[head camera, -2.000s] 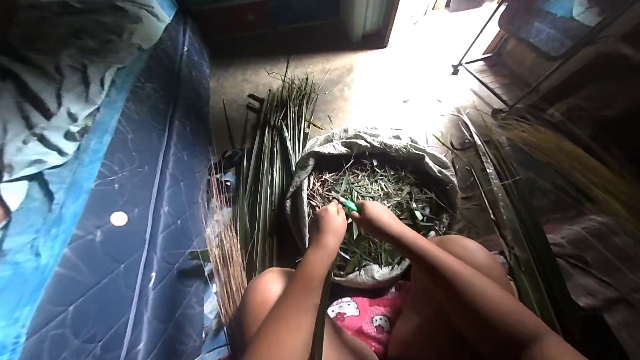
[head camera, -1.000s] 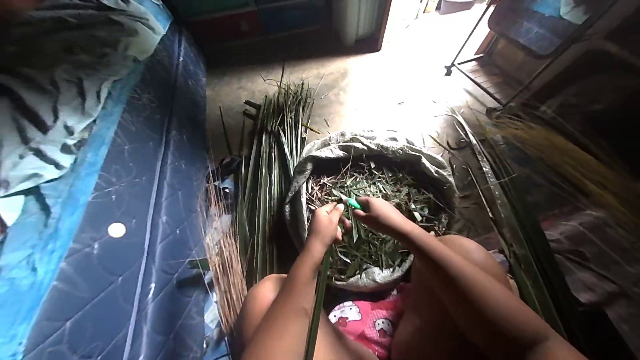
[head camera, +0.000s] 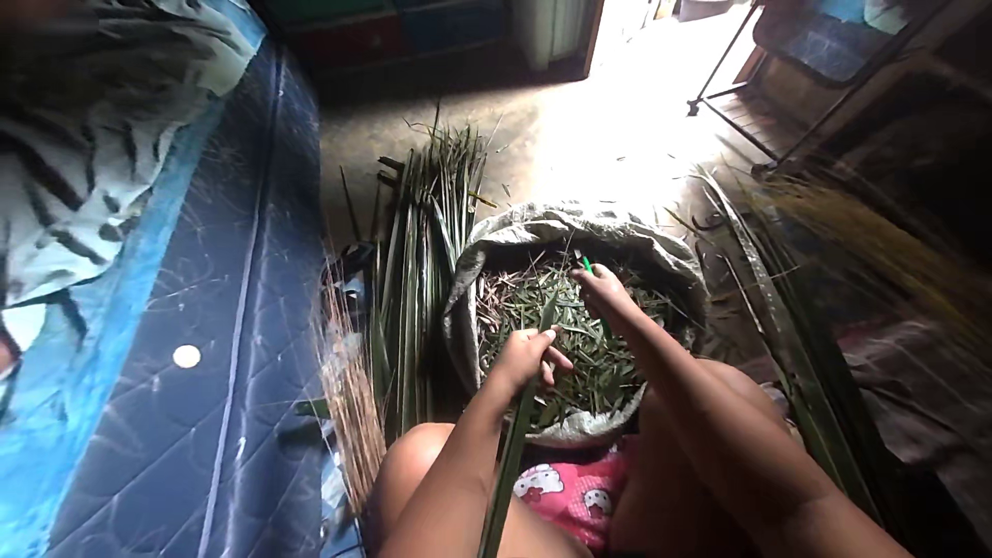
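My left hand (head camera: 531, 358) pinches a long green palm leaf strip (head camera: 511, 457); its tip points up over the sack and its long end runs down past my forearm. My right hand (head camera: 603, 291) is closed around a small knife with a green handle (head camera: 587, 266), its short blade pointing up and to the left. The hands are apart, right farther forward. Below them stands a woven sack (head camera: 581, 225) with its rim rolled down, holding many short green and brownish leaf cuttings (head camera: 577, 341).
Long green palm leaves (head camera: 418, 256) lie left of the sack, with a bundle of thin brown ribs (head camera: 353, 403) nearer me. More fronds (head camera: 798, 341) lie on the right. A blue mattress (head camera: 201, 325) borders the left side; a metal-framed stand (head camera: 728, 101) is at the upper right.
My hands were close together at the knife and leaf before; now they are apart, the right forward with the knife and the left nearer me with the leaf strip.
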